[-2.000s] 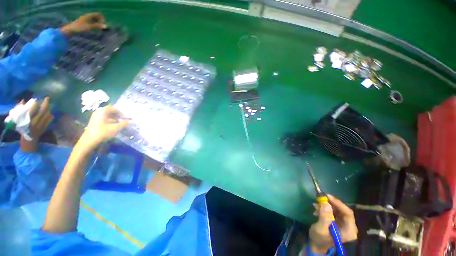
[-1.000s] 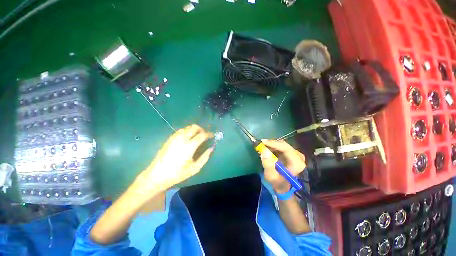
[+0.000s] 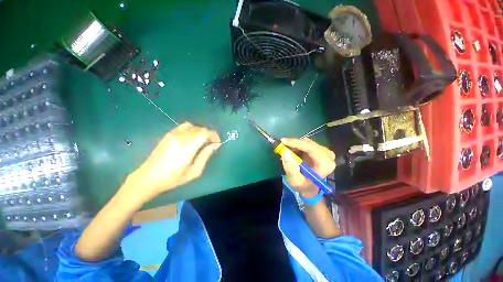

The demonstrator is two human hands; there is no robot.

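Note:
My left hand (image 3: 179,154) is closed on the solder wire, whose short end (image 3: 225,142) sticks out from the fingertips toward a small round shiny workpiece (image 3: 233,134) on the green mat (image 3: 160,124). The wire runs back from the hand to the solder spool (image 3: 88,41) at upper left. My right hand (image 3: 306,163) holds the soldering iron (image 3: 290,156) by its yellow-and-blue handle. The iron's tip is right of and a little above the workpiece, not touching it. A pile of short black leads (image 3: 230,91) lies above the workpiece.
A black fan (image 3: 271,50), a round crusty pot (image 3: 348,31) and a dark grimy block (image 3: 380,82) stand at upper right. A red tray (image 3: 435,171) and a black tray (image 3: 424,264) of round parts are at right. A clear blister tray (image 3: 33,160) is at left. White-tipped bits (image 3: 144,77) lie beside the spool.
My left hand has come from the blister tray to the mat centre and now shows the wire end at its fingertips. The view has swung right. My right hand still holds the iron.

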